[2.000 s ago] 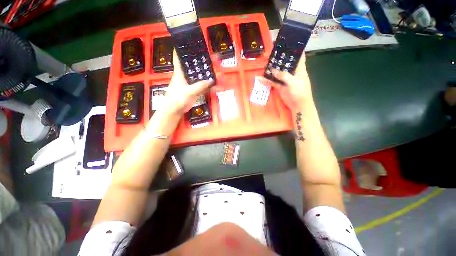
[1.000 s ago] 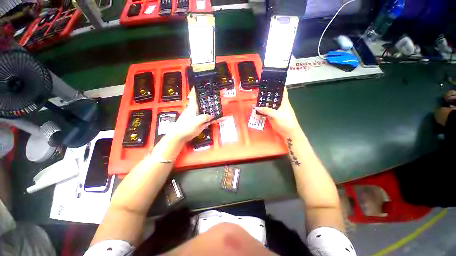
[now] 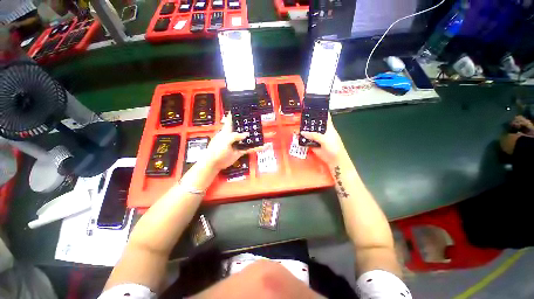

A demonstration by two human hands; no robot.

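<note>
My left hand (image 3: pixel 225 146) holds an open flip phone (image 3: pixel 247 124) upright, its display glowing white and its thumb on the black keypad. My right hand (image 3: pixel 325 140) holds a second open flip phone (image 3: pixel 315 117), also with a glowing white display, thumb at the keypad's lower edge. Both phones are above the red phone tray (image 3: pixel 193 190). Several shut dark phones with gold marks (image 3: pixel 163 155) lie in its pockets. White labels (image 3: pixel 267 159) show in two front pockets. Two small batteries (image 3: pixel 269 214) lie on the green bench in front of the tray.
A smartphone (image 3: pixel 115 197) lies on white paper (image 3: pixel 73 238) at left, beside a white stick-like object (image 3: pixel 61 210). A dark fan (image 3: pixel 29 99) stands behind. A blue mouse-like object (image 3: pixel 392 83) is at back right. More red trays (image 3: pixel 199 34) are across the bench. Another person's hand (image 3: pixel 520 135) shows far right.
The view has tilted up, so the tray sits lower in the picture and more of the far bench shows. Both open phones stay in my hands and have moved slightly closer together.
</note>
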